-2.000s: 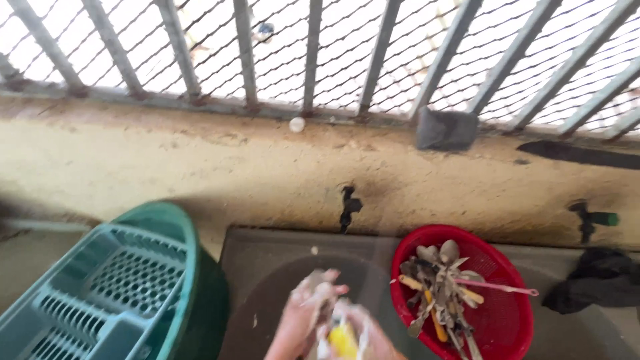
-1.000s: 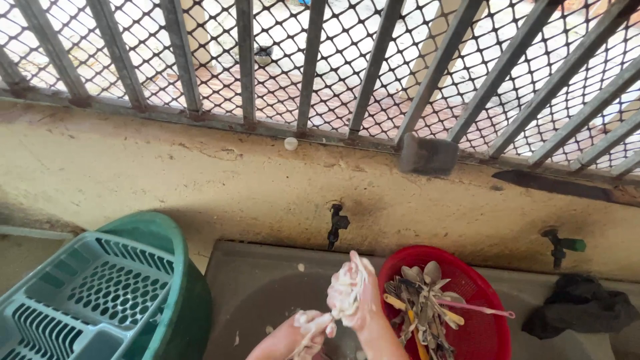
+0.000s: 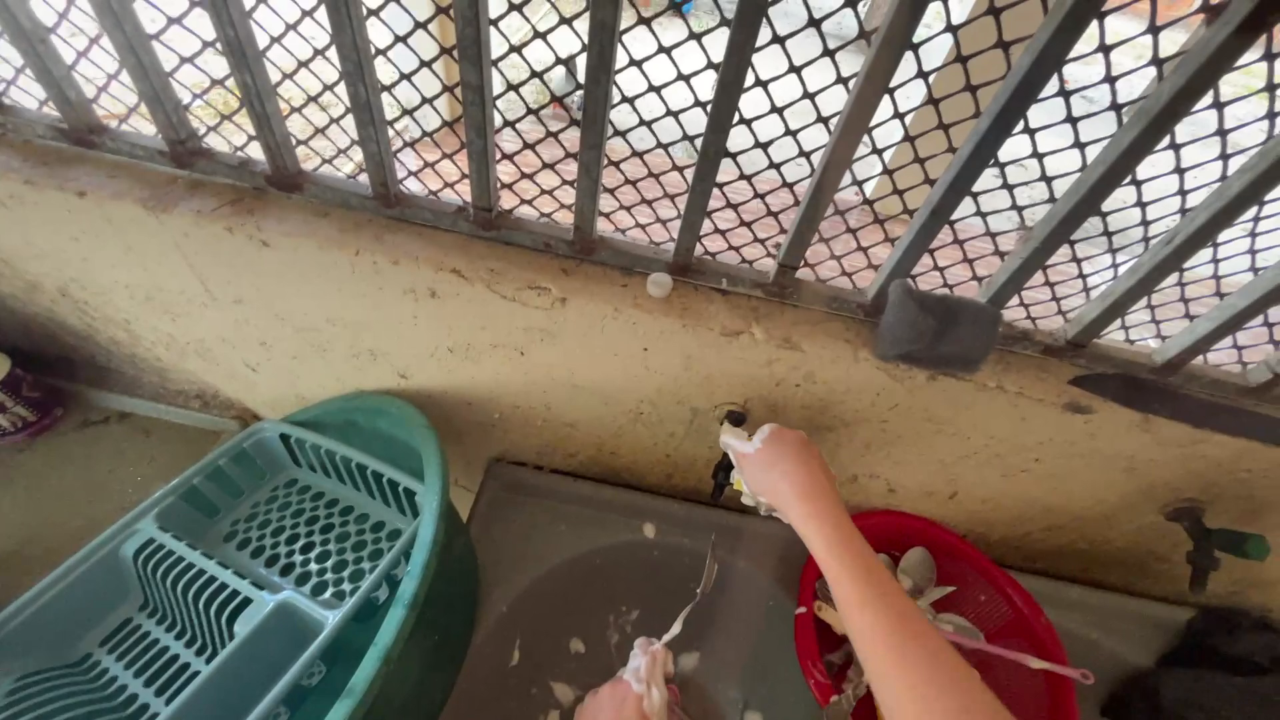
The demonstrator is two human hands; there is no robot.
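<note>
My right hand (image 3: 775, 465), covered in white suds, is at the black wall tap (image 3: 722, 475) with its fingers closed around something soapy with a bit of yellow, perhaps a sponge. My left hand (image 3: 640, 680), also soapy, grips a thin metal utensil (image 3: 695, 600) over the dark sink (image 3: 560, 520); its upper end points up and away, and its kind is unclear. Under my right forearm stands a red plastic basin (image 3: 1030, 610) with spoons (image 3: 916, 570) and other cutlery, partly hidden by the arm. A pink-handled utensil (image 3: 1020, 655) sticks out over its rim.
A light blue-green dish rack (image 3: 270, 600) rests in a large green tub (image 3: 430, 470) at the left. A dark scouring pad (image 3: 935, 328) lies on the ledge under the metal bars. A second tap (image 3: 1200, 540) and dark cloth (image 3: 1200, 660) are at the right.
My right hand has moved from beside my left hand, over the sink, up to the wall tap. A thin metal utensil now shows clearly in my left hand.
</note>
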